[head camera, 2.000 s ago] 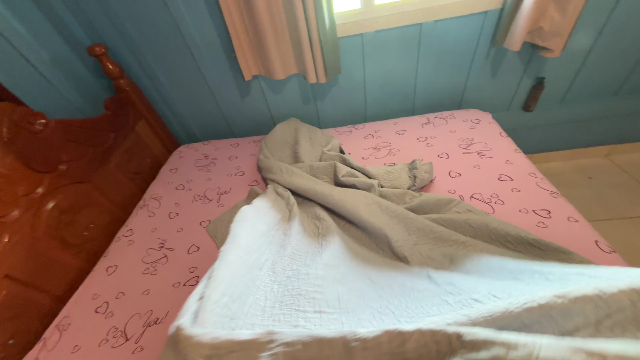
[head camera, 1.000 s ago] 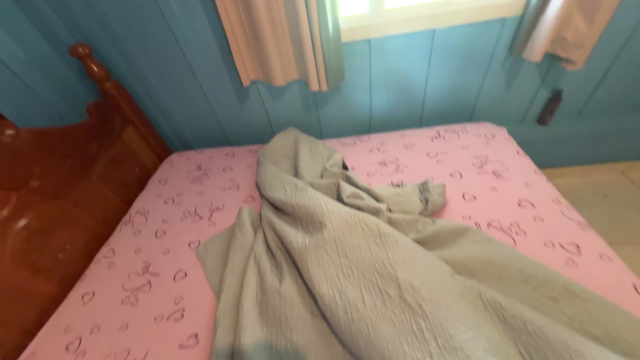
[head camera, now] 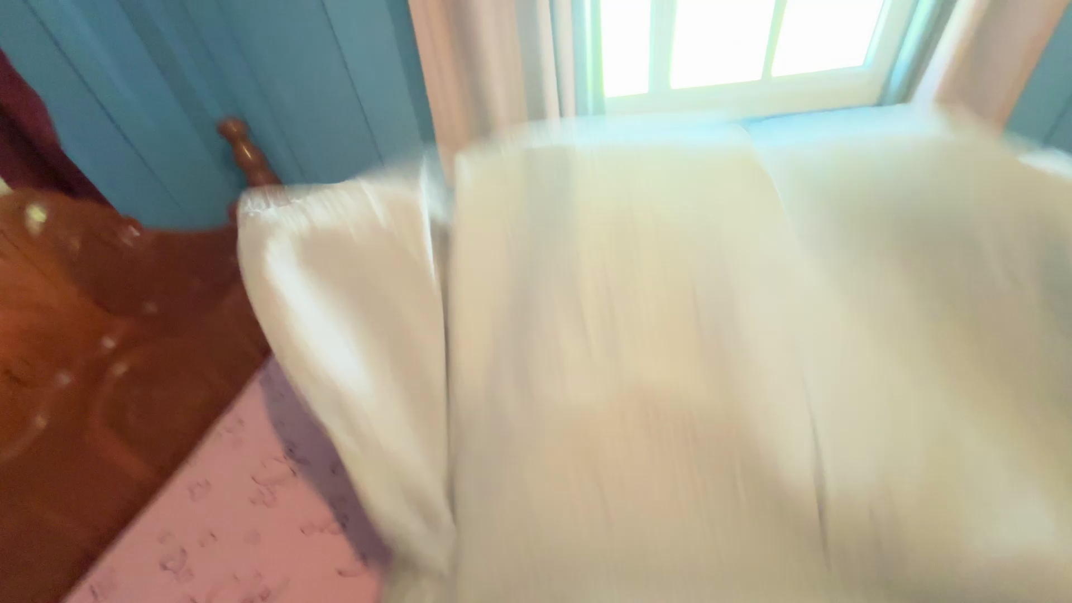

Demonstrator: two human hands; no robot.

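Observation:
A large beige bedspread point(head camera: 636, 352) is up in the air, blurred by motion, and fills the middle and right of the head view. Its upper edge reaches the level of the window sill, and its left part billows beside the headboard. Below it at the lower left shows the pink bed sheet point(head camera: 226, 511), printed with hearts and writing, with a shadow of the cloth on it. Neither my left hand nor my right hand can be seen, so what they hold is hidden.
A carved, glossy wooden headboard point(head camera: 109, 352) with a turned post point(head camera: 247, 155) stands at the left. Behind the bed are a blue plank wall point(head camera: 368, 75), a bright window point(head camera: 729, 46) and pinkish curtains point(head camera: 477, 67). Dark red fabric point(head camera: 42, 134) hangs at the upper left edge.
The bedspread lay bunched over the bed one second ago; now it is raised and spread in the air, hiding most of the bed. The view has shifted noticeably.

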